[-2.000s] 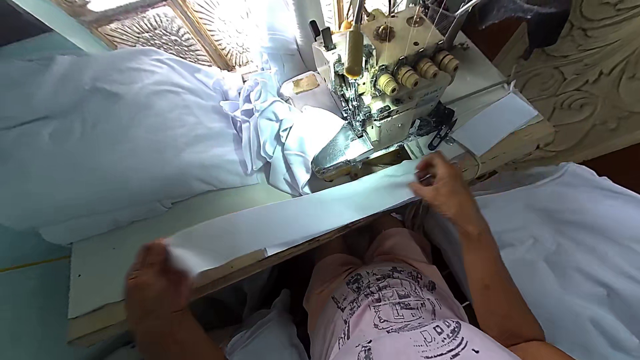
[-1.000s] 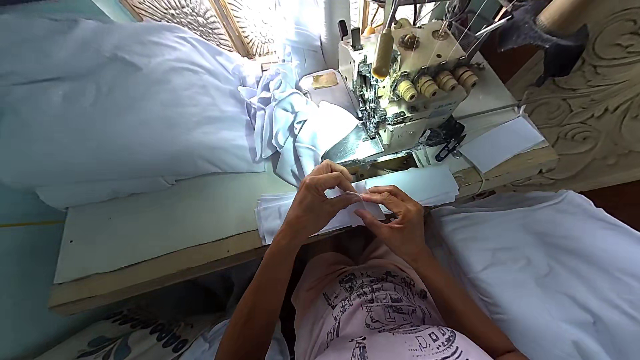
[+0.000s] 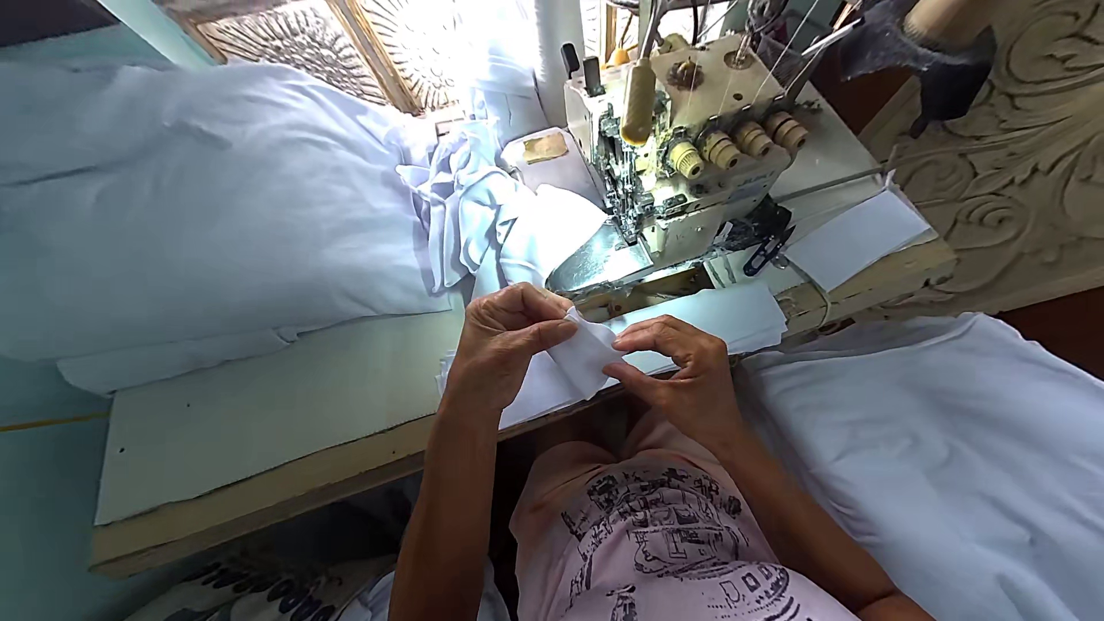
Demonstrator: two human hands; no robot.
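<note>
My left hand [image 3: 511, 341] pinches the upper edge of a small folded piece of white fabric [image 3: 585, 352] between thumb and fingers. On its right side, my right hand [image 3: 681, 371] grips the same piece with thumb and forefinger. Beneath both hands, a stack of white fabric strips [image 3: 733, 317] lies along the table's front edge, partly hidden by the hands. Just beyond stands an overlock sewing machine [image 3: 690, 129] with its lamp lit and its metal plate [image 3: 604, 259] facing the hands. Crumpled white fabric [image 3: 492, 207] rests against the machine's left side.
A large pile of white cloth [image 3: 216, 198] covers the table's back left. The wooden table [image 3: 285, 431] has a pale top. Right of the machine lie small thread snips [image 3: 766, 252] and a white rectangular piece [image 3: 858, 240]. More white cloth [image 3: 940, 448] is heaped at my right.
My hands were far apart on a long white strip, then came together over the strips near the middle. In the last second they have stayed close together, with a fabric piece held up between them.
</note>
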